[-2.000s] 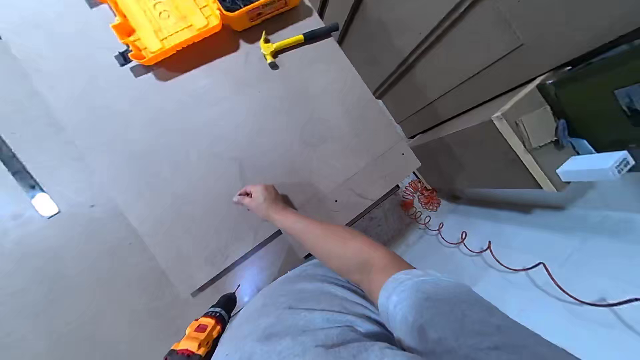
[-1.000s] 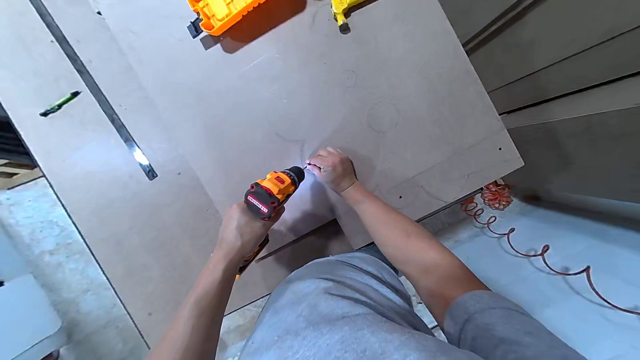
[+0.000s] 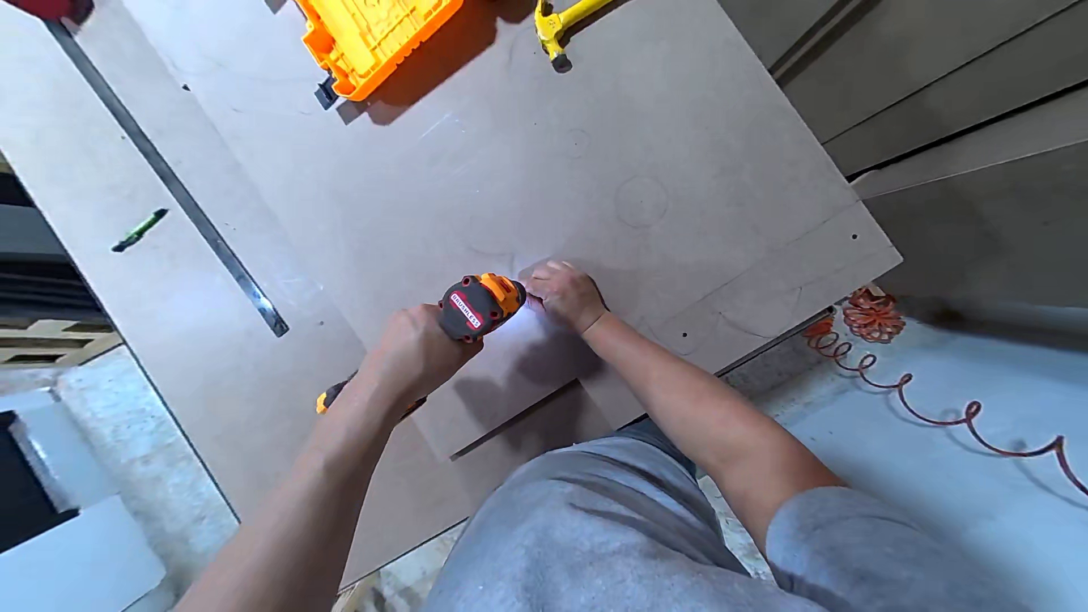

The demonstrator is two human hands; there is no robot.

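My left hand (image 3: 416,353) grips an orange and black cordless drill (image 3: 478,308), whose nose points right toward my other hand and whose work light shines on the board. My right hand (image 3: 563,293) rests on the grey-brown board (image 3: 680,170) right at the drill's front, its fingers bent together; a small reddish bit of something shows by the fingertips, too small to name. The drill's tip and any screw there are hidden. Two dark holes show in the board to the right of my right hand.
An orange plastic case (image 3: 382,42) and a yellow claw hammer (image 3: 554,30) lie at the board's far side. A metal straightedge (image 3: 183,191) and a green marker (image 3: 140,230) lie at left. A coiled red air hose (image 3: 909,408) trails over the floor at right. Large panels (image 3: 918,68) stand beyond.
Two seconds ago the drill lay near the board's near edge, with no hand visible on it; one second ago my left hand held it beside my right hand, as now. The view has shifted.
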